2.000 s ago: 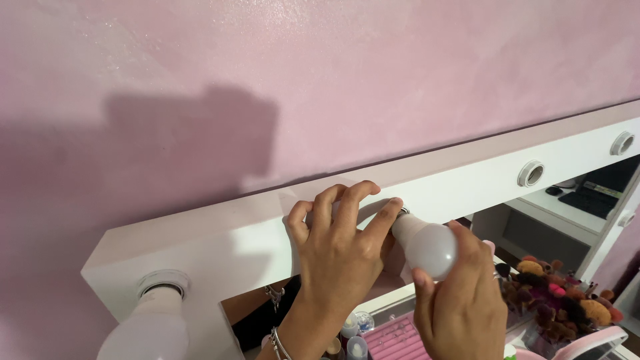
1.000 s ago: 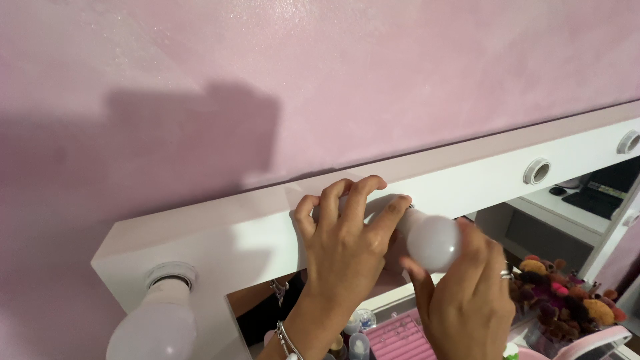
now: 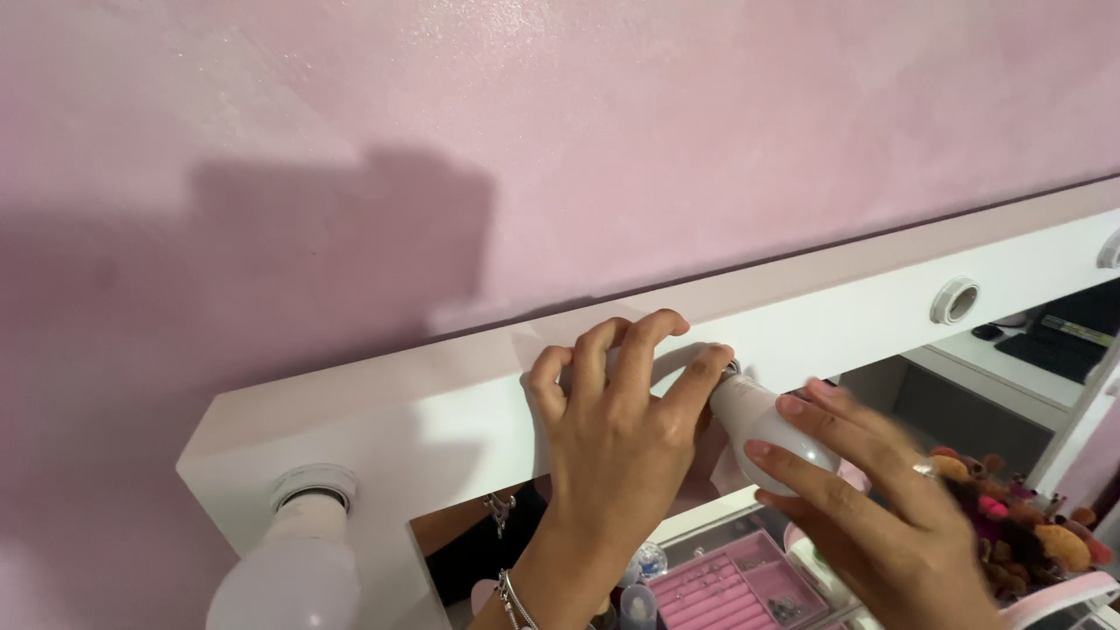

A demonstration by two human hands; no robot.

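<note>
A white light bulb [image 3: 770,433] has its base at a socket in the white frame of a vanity mirror [image 3: 822,319]. My right hand [image 3: 884,499] has its fingertips on the bulb's globe, partly blurred. Around the left side of the bulb's base is my left hand [image 3: 621,420], thumb and index finger at the socket, other fingers curled against the frame's top edge. That socket is mostly hidden by the fingers. Another white bulb [image 3: 289,577] sits in a socket [image 3: 313,484] at the frame's left corner. Farther right, a socket [image 3: 955,300] holds no bulb.
Behind the frame stands a pink wall [image 3: 560,157]. Below lie a pink jewellery tray [image 3: 717,586], small bottles [image 3: 639,604] and a cluster of makeup brushes [image 3: 1015,516]. The mirror reflects a white desk [image 3: 1006,363] with a keyboard. Another socket [image 3: 1111,251] is at the right edge.
My right hand's fingers have loosened and spread from their closer grip around the bulb's globe. The bulb now leans more down and right. My left hand stays at the socket.
</note>
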